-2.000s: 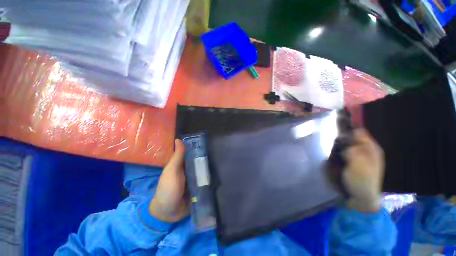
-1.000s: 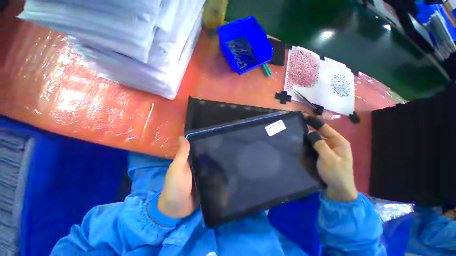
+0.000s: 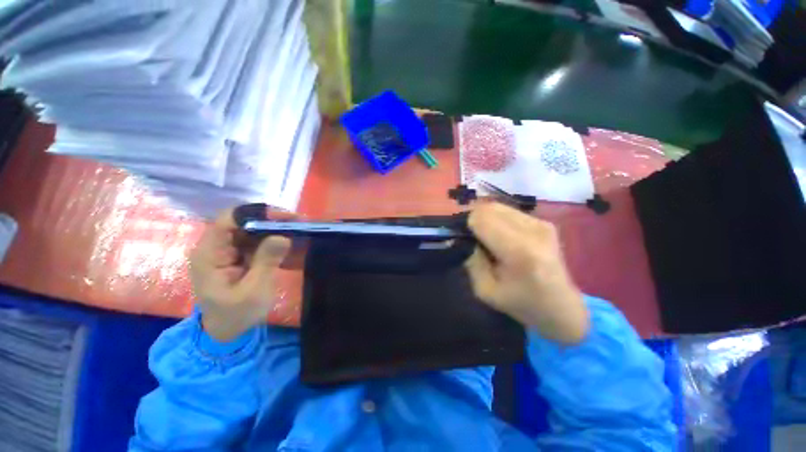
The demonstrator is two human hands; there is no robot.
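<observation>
A tablet-like device [image 3: 353,230] is held up nearly edge-on, its bright thin edge facing me. My left hand [image 3: 237,274] grips its left end, with the thumb below and a black finger cot above. My right hand [image 3: 526,265] grips its right end. Below and behind the device lies a black tray [image 3: 406,327] at the bench's front edge. The device's flat faces are mostly hidden by the angle.
A tall stack of white sleeves [image 3: 186,106] stands left. A blue parts bin [image 3: 385,131], a dotted sheet [image 3: 526,159] and tweezers [image 3: 504,193] lie beyond the tray. A black tray stack [image 3: 725,229] stands right. A green conveyor [image 3: 495,71] runs behind.
The device, earlier showing its broad dark face with a white label, is now tilted up edge-on and raised above the tray. Both hands have moved to its ends. The view has shifted.
</observation>
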